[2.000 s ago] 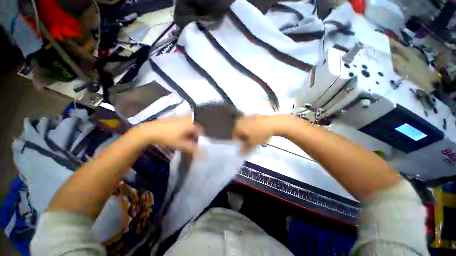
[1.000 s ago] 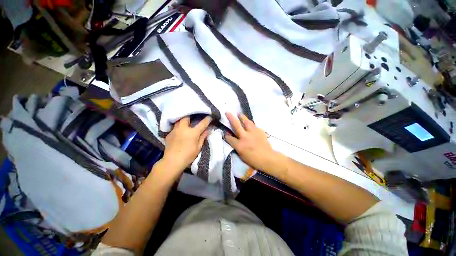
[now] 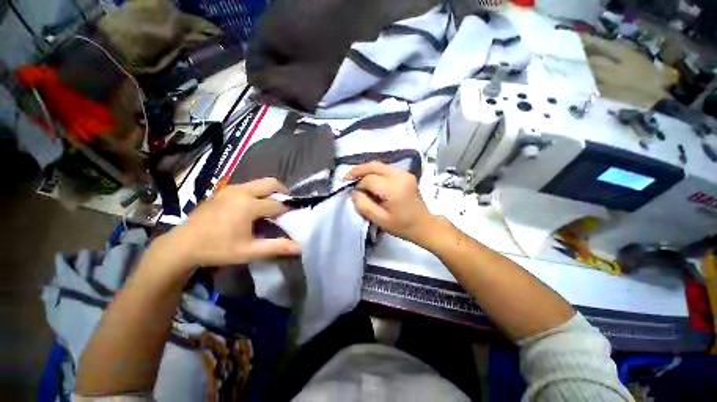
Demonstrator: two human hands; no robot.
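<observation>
The striped fabric panel point(image 3: 334, 259) hangs over the table's front edge, left of the machine. My right hand point(image 3: 385, 200) pinches its dark upper seam edge point(image 3: 318, 196). My left hand point(image 3: 236, 224) is at the panel's left side, thumb and fingers spread around a fold; whether it grips the cloth is unclear. A dark fabric panel point(image 3: 295, 157) lies just behind the hands. More striped fabric and a large dark piece point(image 3: 303, 51) are heaped farther back. The presser foot and needle point(image 3: 465, 179) are right of my right hand, with no fabric seen under them.
The white sewing machine point(image 3: 542, 118) with its lit screen point(image 3: 626, 178) stands at right. Yellow-handled snips point(image 3: 586, 243) lie under its arm. A printed ruler point(image 3: 424, 294) runs along the table's front edge. Striped cut pieces point(image 3: 98, 283) hang at lower left.
The striped garment has been shifted and refolded; the large dark part now lies at the back. Both hands have risen from pressing flat, the right now pinching an edge. The view has shifted.
</observation>
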